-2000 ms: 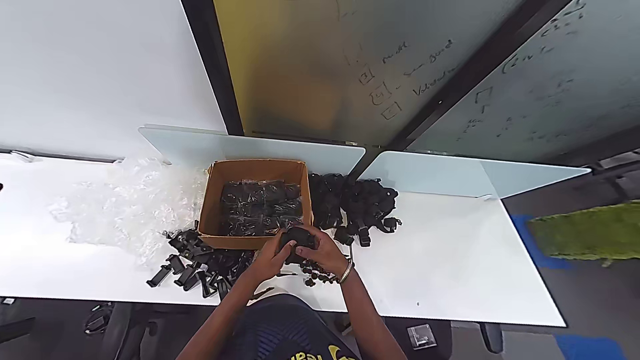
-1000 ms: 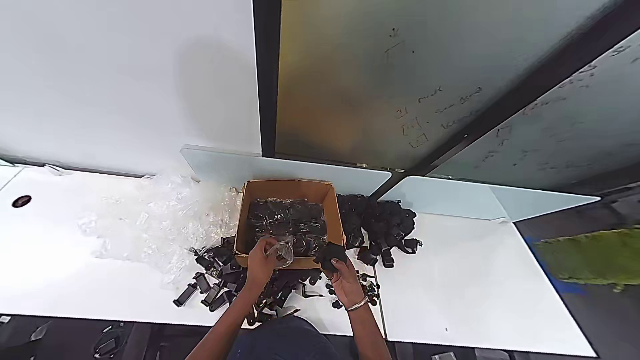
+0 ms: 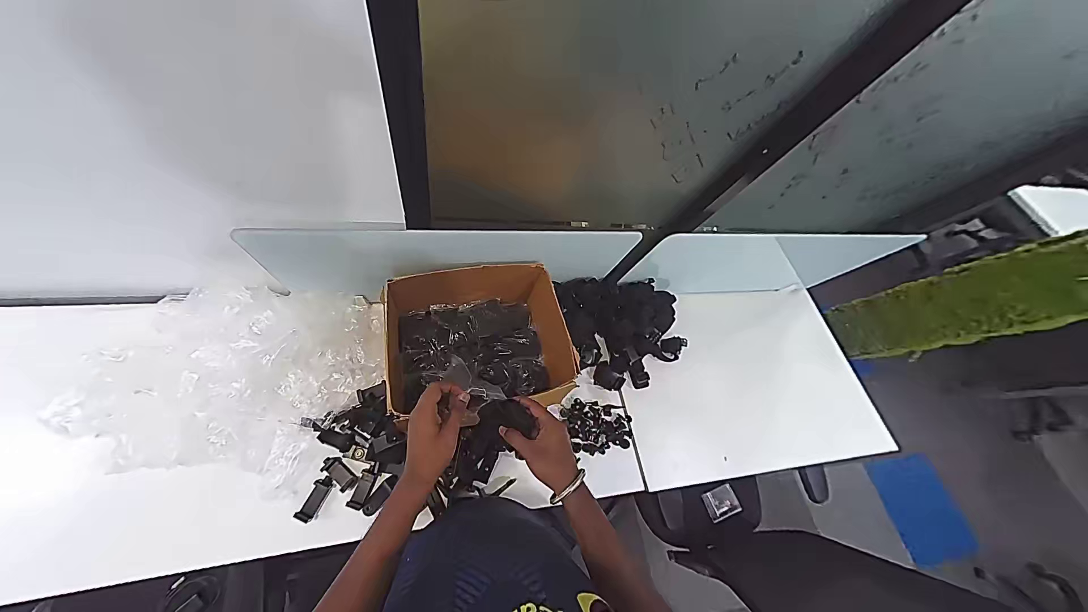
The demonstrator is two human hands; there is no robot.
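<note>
My left hand (image 3: 439, 429) holds a clear plastic bag (image 3: 473, 384) at the near edge of an open cardboard box (image 3: 562, 344). A black item (image 3: 510, 416) is in my right hand (image 3: 544, 440), close beside the left; its exact kind is unclear. Inside the box lie black items wrapped in clear plastic (image 3: 484, 336). Left of and below the box is a pile of black clamp-like parts (image 3: 340, 472). Small black round parts (image 3: 599, 425) lie to the right of my right hand, and a heap of black parts (image 3: 629, 323) is behind them.
A wide heap of crumpled clear plastic bags (image 3: 246, 374) covers the left of the white table (image 3: 756, 399). Low frosted panels (image 3: 442, 255) stand along its back edge. A chair (image 3: 790, 561) and a small clear case (image 3: 721, 502) are below the table's near edge at right.
My hands were together around a black item two seconds ago. They then moved apart, the left with clear plastic and the right with a black item, and are now close together again.
</note>
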